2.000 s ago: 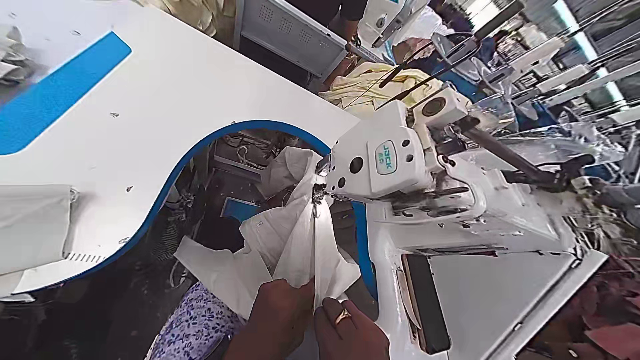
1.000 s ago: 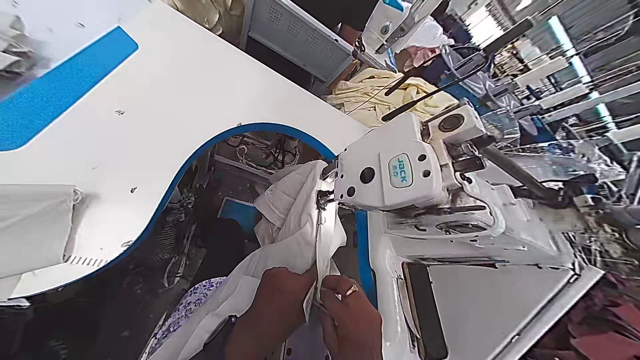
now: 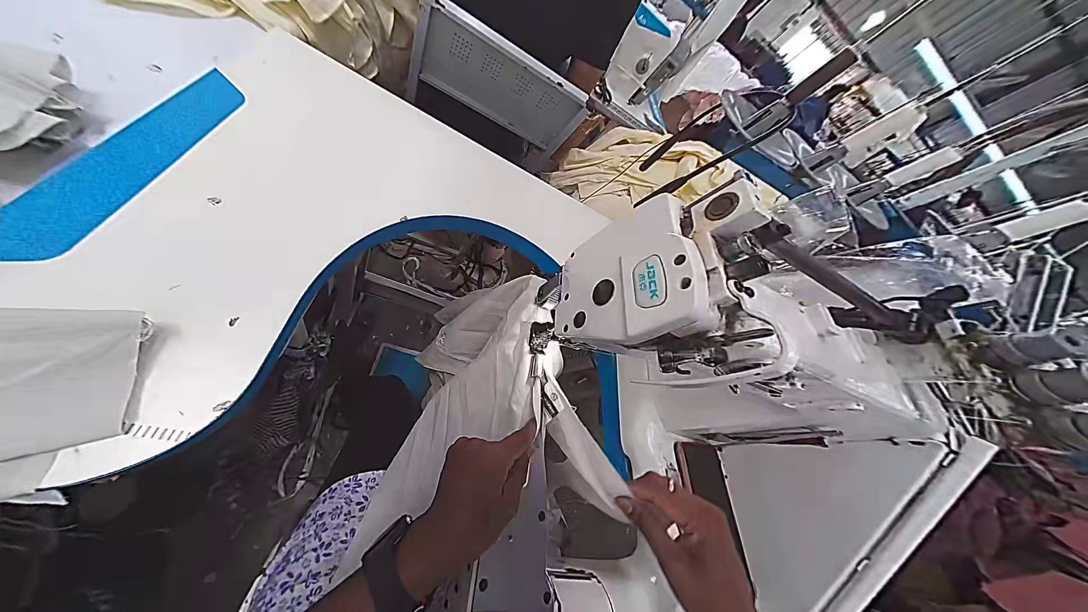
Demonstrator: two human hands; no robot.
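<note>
White fabric point(image 3: 484, 374) runs under the needle area of a Jack sewing machine point(image 3: 633, 285), whose presser foot point(image 3: 541, 338) rests at the cloth's upper edge. My left hand point(image 3: 480, 484), with a dark band on the wrist, pinches the fabric just below the foot. To its right, my right hand point(image 3: 688, 531), wearing a ring, grips the end of a narrow white strip point(image 3: 586, 450) that slants up to the foot. A small dark label point(image 3: 549, 401) shows near the top of the strip. The fingertips of my left hand are partly hidden in the folds.
A white table point(image 3: 357, 161) with a blue-edged cutout point(image 3: 314, 289) curves around the machine's left. Folded pale fabric point(image 3: 68, 374) lies at its left edge. Yellow cloth point(image 3: 646, 161) is heaped behind the machine. Patterned purple-and-white cloth point(image 3: 319, 535) is below at the left.
My right hand has moved right, away from my left hand, drawing the strip apart from the main fabric. One second ago both hands were close together on the cloth.
</note>
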